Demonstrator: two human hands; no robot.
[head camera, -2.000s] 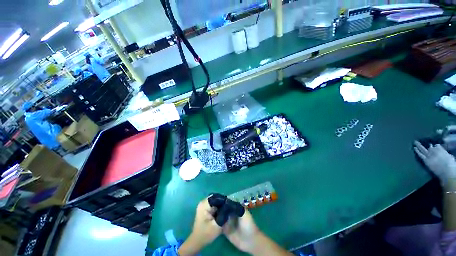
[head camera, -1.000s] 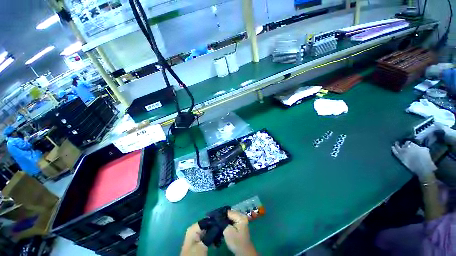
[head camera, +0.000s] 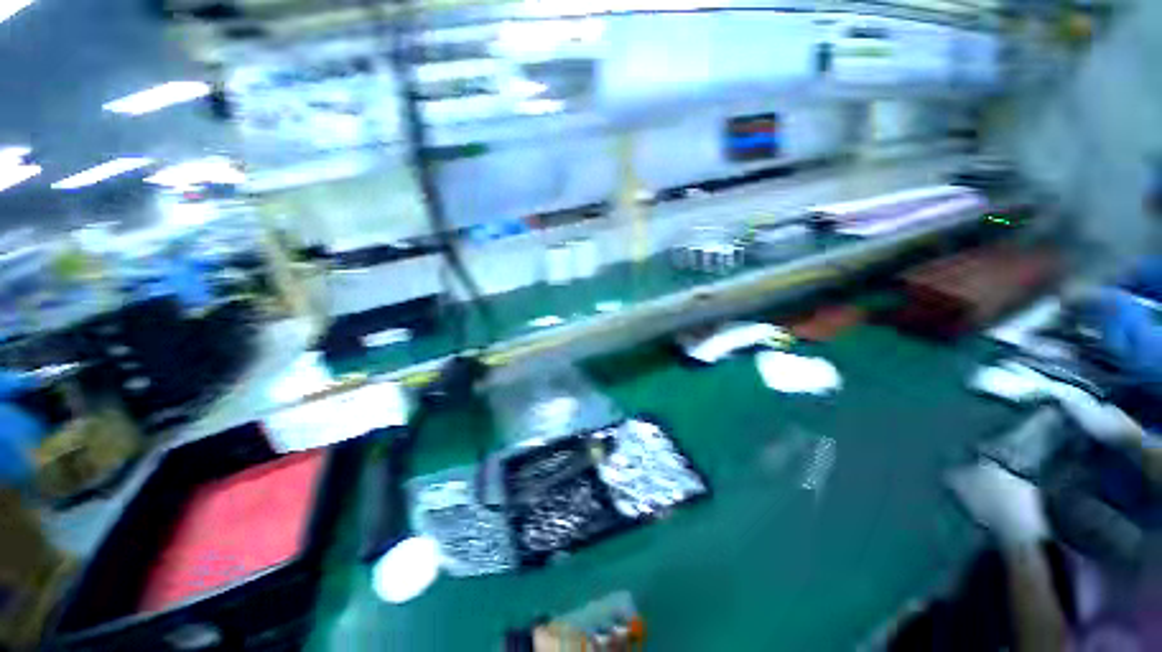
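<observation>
The view is heavily blurred. The fixture bar (head camera: 618, 627), with its orange-red edge, shows at the bottom edge and is cut off. A skin-coloured patch, perhaps fingertips, and a black piece lie at its left end. I cannot tell which of my hands this is or what it holds; the rest of both hands is below the picture. The black divided parts tray (head camera: 557, 499) lies beyond the fixture, with dark-and-silver parts at left and a brighter silver heap at right. The screwdriver cannot be made out clearly.
The screw bag (head camera: 461, 525) and white round dish (head camera: 407, 568) lie left of the tray. A black crate with a red interior (head camera: 236, 529) stands at far left. A clear bag (head camera: 548, 405) lies behind the tray. A coworker's gloved hand (head camera: 1000, 499) is at right.
The view has tilted up, so the bench things sit lower in the picture. My hands, both visible around the black piece before, are now almost wholly out of view.
</observation>
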